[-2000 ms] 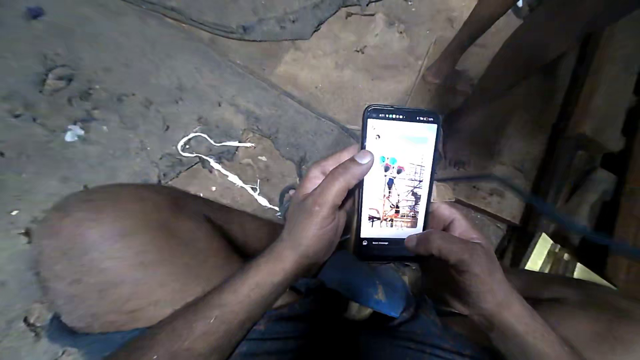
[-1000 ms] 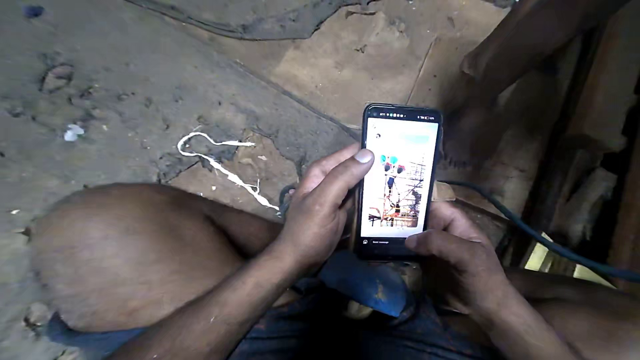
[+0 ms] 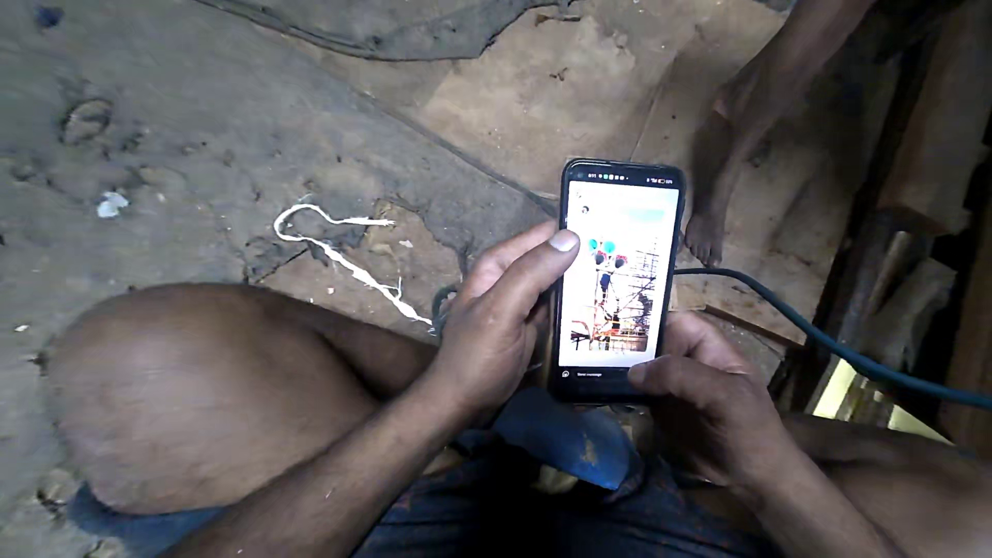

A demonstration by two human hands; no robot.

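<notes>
A smartphone point(image 3: 618, 279) in a dark case is held upright above my lap, its lit screen showing a picture of a tall frame with lamp-like round parts. My left hand point(image 3: 504, 318) grips its left edge, the thumb lying along the side of the screen. At the lower right corner, my right hand point(image 3: 709, 395) supports the phone, and its thumb rests on the bottom of the screen. The fingers behind the phone are mostly hidden. Just below it lies a blue object point(image 3: 570, 442) with a worn patch, which I cannot identify.
Frayed white cord point(image 3: 353, 267) lies on the worn floor to the left. Another person's bare foot point(image 3: 707, 229) stands beyond the phone at the right. A green cable or hose point(image 3: 806, 325) runs toward the right edge, near wooden pieces point(image 3: 907, 294). Dark cloth point(image 3: 387, 35) lies at the top.
The other person's leg and foot at the upper right have shifted. The green cable now curves lower near the phone. Both my hands keep the same hold on the phone.
</notes>
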